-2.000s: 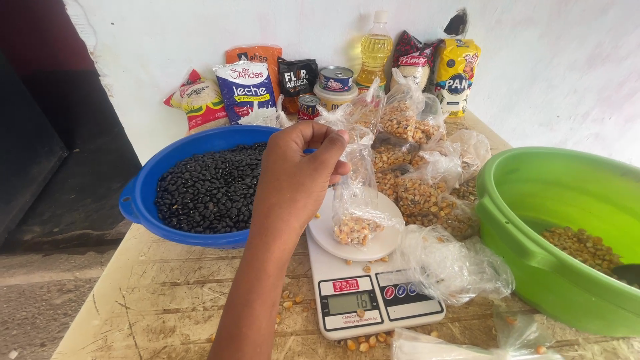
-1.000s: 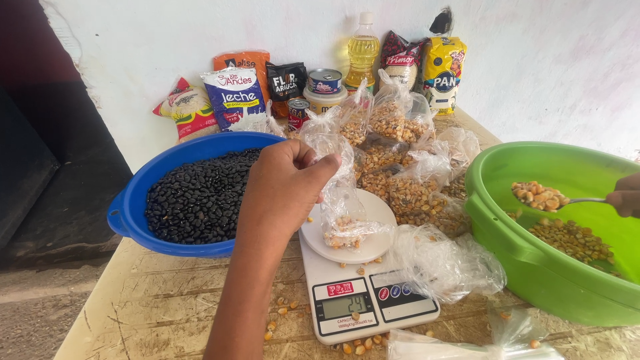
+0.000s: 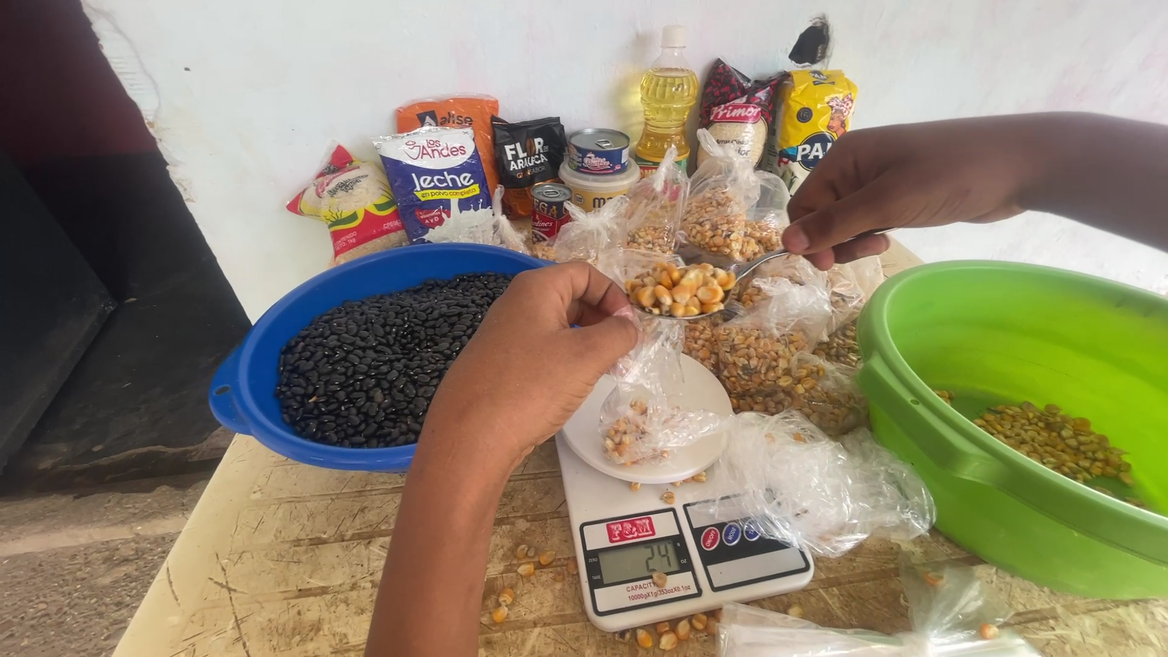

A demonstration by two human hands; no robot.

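Observation:
My left hand (image 3: 557,342) pinches the top of a clear plastic bag (image 3: 639,420) that stands on the white round plate of a digital kitchen scale (image 3: 593,557). Some corn kernels lie in the bottom of this bag. From the right, my right hand (image 3: 858,196) grips the handle of a metal spoon (image 3: 762,262), whose bowl is heaped with corn kernels (image 3: 683,287) and is just above the bag's mouth, beside my left fingertips. A green plastic basin (image 3: 922,420) with more kernels (image 3: 1058,440) is below my right forearm. The scale's display is lit with digits.
A blue basin (image 3: 319,447) of black beans (image 3: 379,365) is at left. Filled corn bags (image 3: 766,356) sit behind the scale, crumpled empty bags (image 3: 821,474) beside it. Food packets, cans and an oil bottle (image 3: 669,91) line the wall. Loose kernels dot the table (image 3: 292,557).
My right hand, out of view two seconds ago, has moved left with the loaded spoon from over the green basin to the bag. My left hand still pinches the bag.

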